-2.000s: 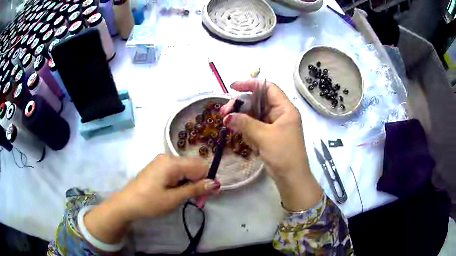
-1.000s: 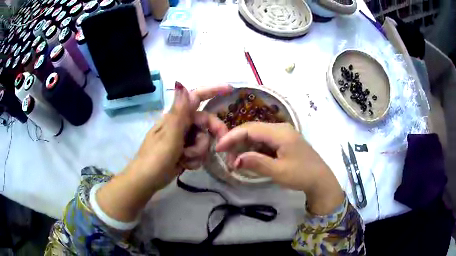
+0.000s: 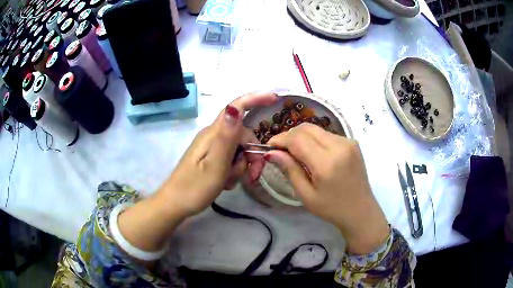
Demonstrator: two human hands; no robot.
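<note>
My left hand [image 3: 205, 160] is closed over the front left rim of the bead bowl [image 3: 342, 121], with a bit of dark material between its fingers. A narrow dark strap [image 3: 261, 225] runs from under this hand and lies curved and looped on the cloth. My right hand [image 3: 332, 171] pinches a thin silver two-pronged tool [image 3: 259, 148], its tips pointing left at the left fingertips. Amber-brown beads [image 3: 289, 121] lie in the bowl behind my fingers. The fingers partly hide the strap end and the tool. No needle or thread can be made out.
Thread cones [image 3: 84, 104] crowd the left. A black phone [image 3: 146, 53] stands on a pale blue base. Behind are a pencil [image 3: 302, 70] and a coiled bowl [image 3: 329, 17]. At right are a dark-bead bowl [image 3: 394, 107], clear plastic [image 3: 475, 121], snips [image 3: 410, 199] and purple cloth [image 3: 484, 197].
The right hand has moved in to the left fingertips, and the silver tool now shows between them. The strap, earlier stretched between both hands, now trails from the left hand onto the cloth. The view has shifted.
</note>
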